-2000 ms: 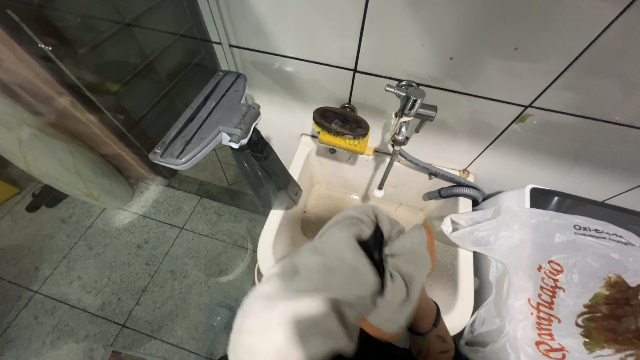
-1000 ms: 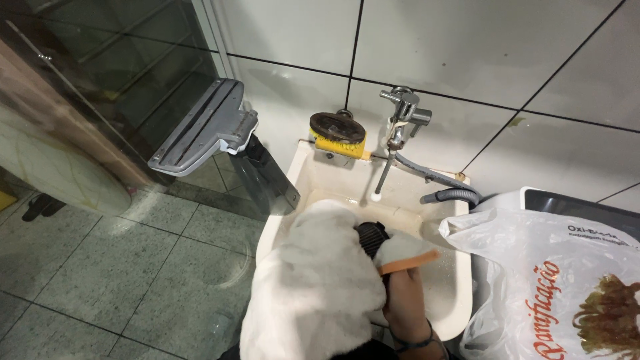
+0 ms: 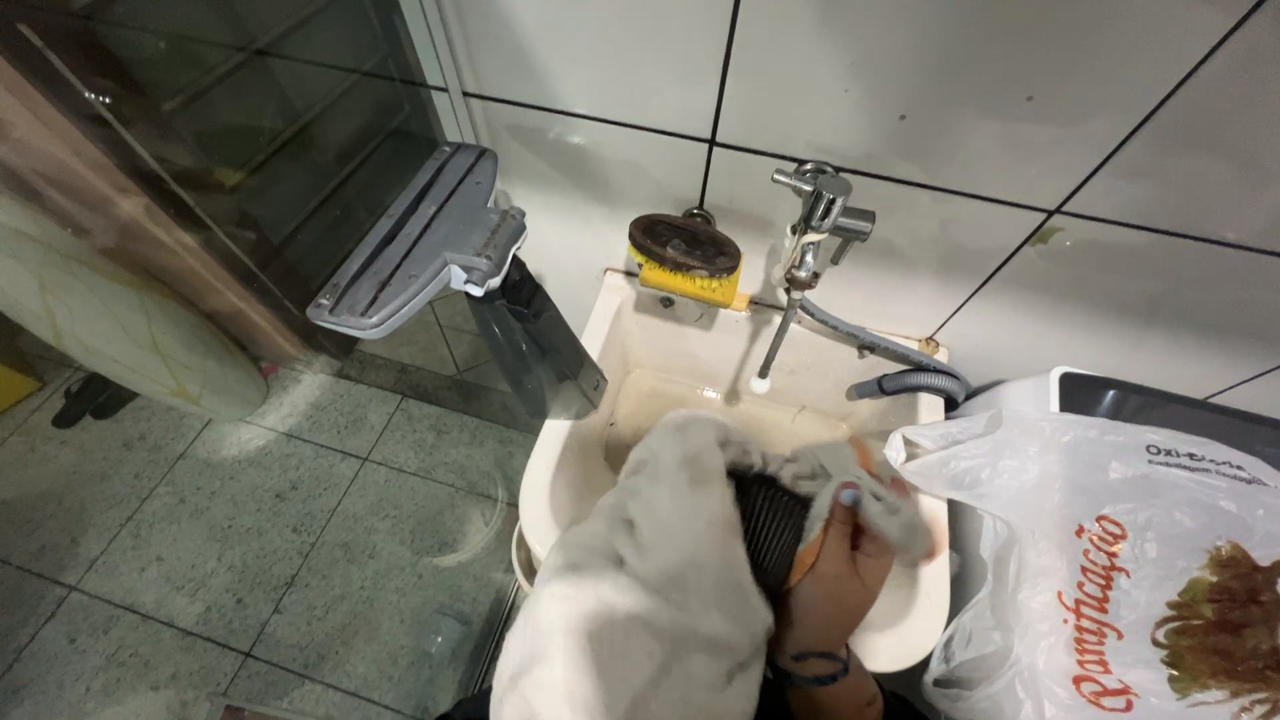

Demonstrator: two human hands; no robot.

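Note:
My right hand (image 3: 840, 570) grips one end of a pale cloth (image 3: 640, 590) with an orange edge, held over the white utility sink (image 3: 930, 610). The cloth lies around a black ribbed part (image 3: 772, 530), beside my right wrist. My left hand does not show; the big bundle of cloth on the left covers the area where it may be. At the back of the sink a chrome faucet (image 3: 825, 205) is fixed to the tiled wall, its thin spout pointing down into the basin. Shallow water seems to lie in the basin.
On the sink's back rim sits a scrub brush (image 3: 685, 245) with yellow bristles. A grey plastic tool head on a dark transparent body (image 3: 540, 340) leans at the left rim. A grey hose (image 3: 910, 383) crosses the right corner. A printed plastic bag (image 3: 1110, 570) stands at the right.
The cloth has shifted and been refolded around the black ribbed part. My right hand, lower and with its fingers less visible a second ago, now pinches the cloth's right end.

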